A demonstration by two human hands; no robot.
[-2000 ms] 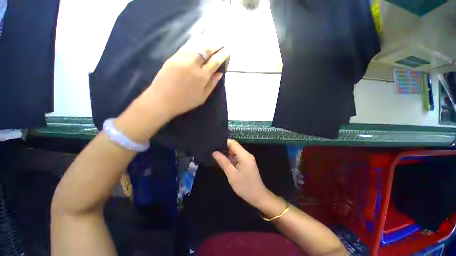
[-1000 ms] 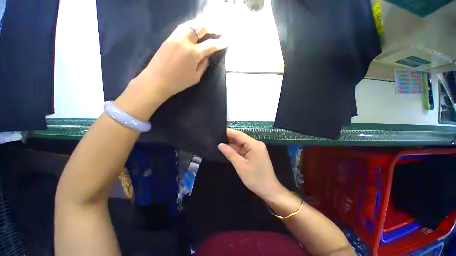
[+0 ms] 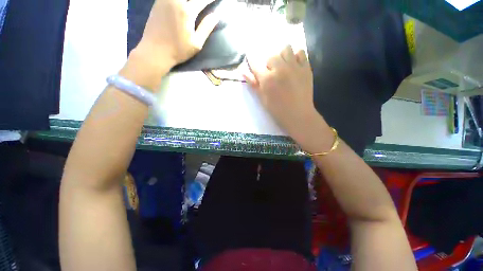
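Note:
The black cloth panel (image 3: 214, 52) lies under the bright lamp glare, its near edge now well up on the white table. My left hand (image 3: 177, 32) lies on it, fingers spread, its fingertips near the picture's top edge. My right hand (image 3: 283, 79) is at the panel's right corner with bent fingers; glare hides whether it pinches the cloth. A thin scissor-like or thread-like item (image 3: 213, 78) shows just below the panel's edge. The needle area is washed out by glare; a small metal part (image 3: 295, 10) shows beside it.
A black cut stack (image 3: 349, 69) lies right of my right hand. Another black stack (image 3: 29, 63) lies at the far left. The green table edge (image 3: 212, 140) runs across. A red basket (image 3: 405, 196) stands lower right. A coloured label sheet (image 3: 437, 102) is on the right.
The black panel has moved up and away from the table's front edge, uncovering white table. My left hand moved up and left; my right hand rose from below the edge to the panel's corner.

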